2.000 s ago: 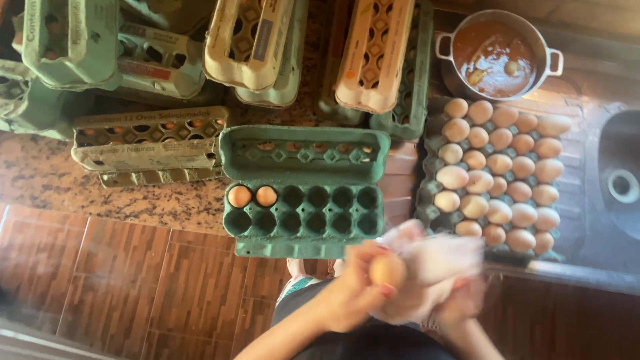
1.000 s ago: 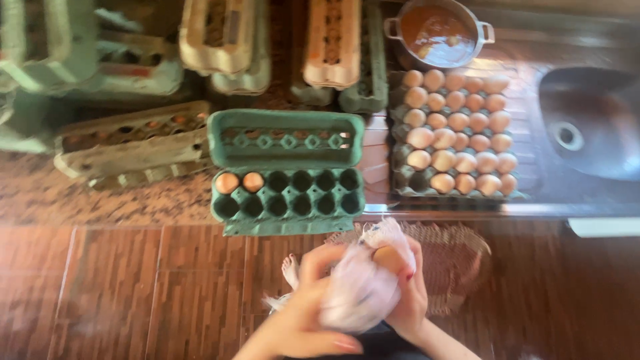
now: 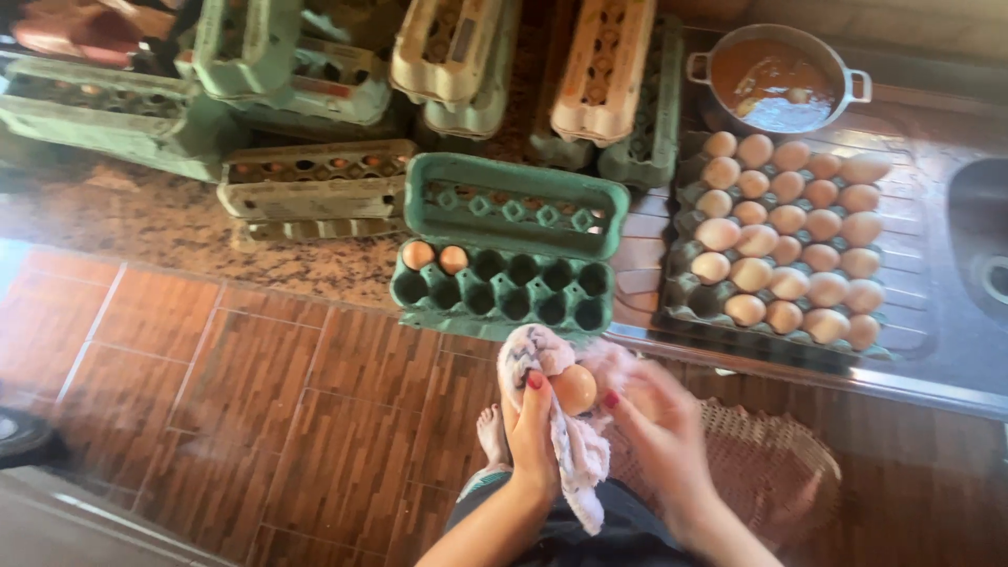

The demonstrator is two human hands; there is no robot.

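A brown egg (image 3: 574, 390) sits in a light pink cloth (image 3: 581, 461) between my hands, in front of the counter's edge. My left hand (image 3: 531, 429) holds the egg and cloth from the left, thumb against them. My right hand (image 3: 661, 425), slightly blurred, grips a bunched part of the cloth right of the egg. Just beyond them lies an open green egg carton (image 3: 516, 206) with two brown eggs (image 3: 435, 257) in its upper left cups. To the right, a large pulp tray (image 3: 693, 303) holds several rows of eggs; one cup at its lower left holds no egg.
More egg cartons (image 3: 315, 189) crowd the granite counter (image 3: 150, 213), some stacked. A metal pot (image 3: 776, 79) of brownish liquid stands behind the tray, on the drainboard beside the sink (image 3: 980, 228). Below are a tiled floor (image 3: 260, 394) and a woven rug (image 3: 764, 465).
The cloth, earlier bundled around the egg, now leaves much of the egg exposed between my hands. The two eggs in the green carton have stayed put. The view has shifted.
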